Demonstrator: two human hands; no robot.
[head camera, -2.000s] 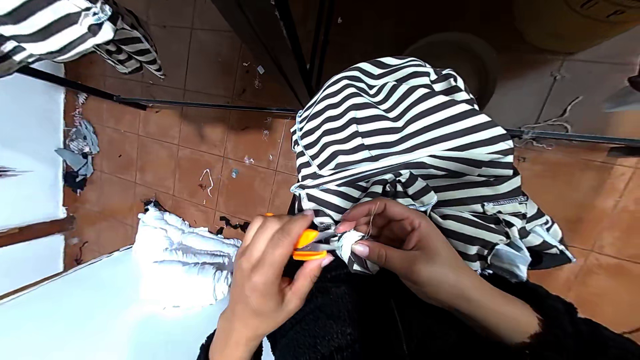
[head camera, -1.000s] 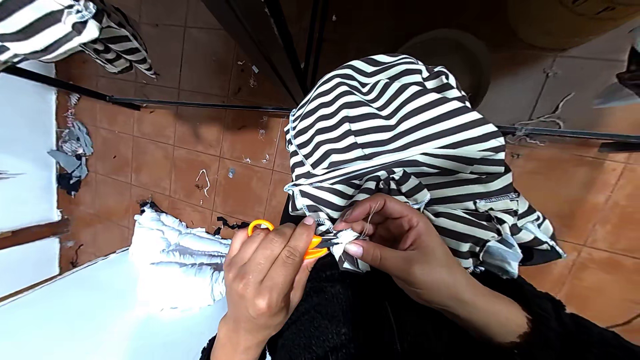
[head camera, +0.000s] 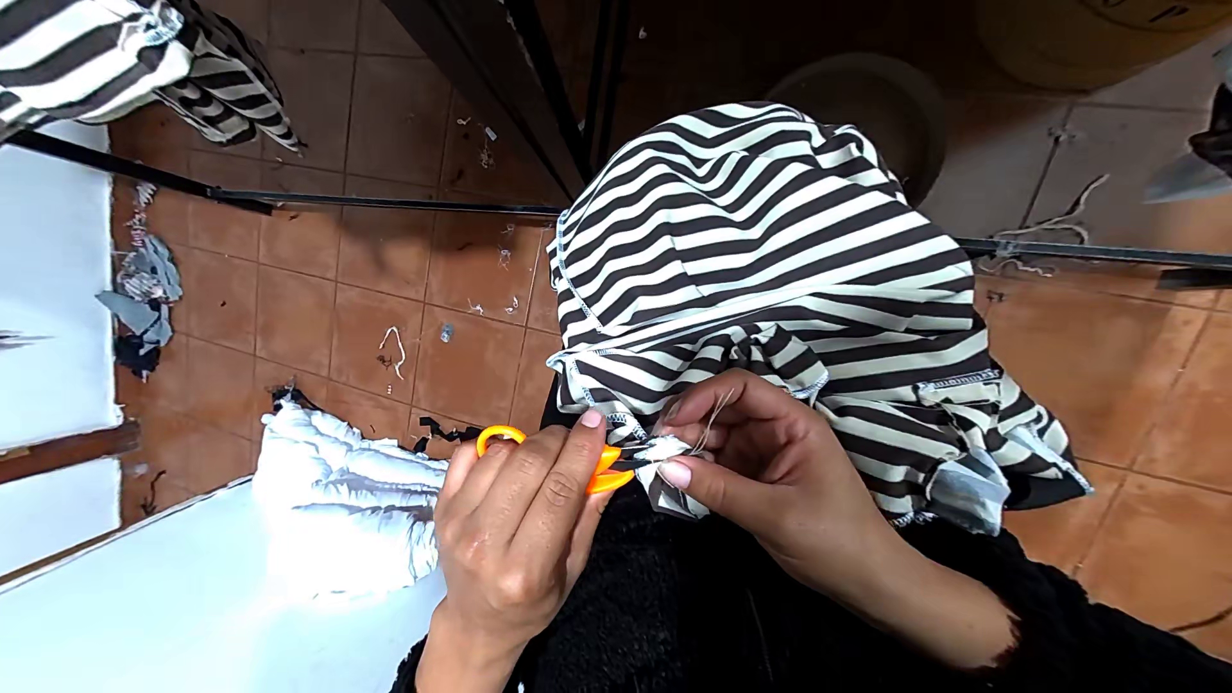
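A black-and-white striped garment (head camera: 770, 241) with overlocked seams lies bunched over my lap. My left hand (head camera: 525, 510) holds small scissors with orange handles (head camera: 500, 438), their blades pointing right at a light bit of the cloth. My right hand (head camera: 780, 472) pinches that bit of cloth and some loose threads (head camera: 717, 419) between thumb and fingers, right beside the blade tips. Whether the blades are apart is hard to tell.
White padded fabric (head camera: 346, 500) lies on a white surface (head camera: 173, 616) at lower left. More striped cloth (head camera: 87, 58) hangs at upper left. A black metal bar (head camera: 385, 202) crosses behind the garment. Fabric scraps (head camera: 144, 289) and thread bits lie on the tiled floor (head camera: 375, 260). A round container (head camera: 1107, 38) stands at upper right.
The scissors have turned in my left hand; one orange loop now shows above its fingers, unlike two seconds ago. My right hand keeps its pinch on the cloth and threads.
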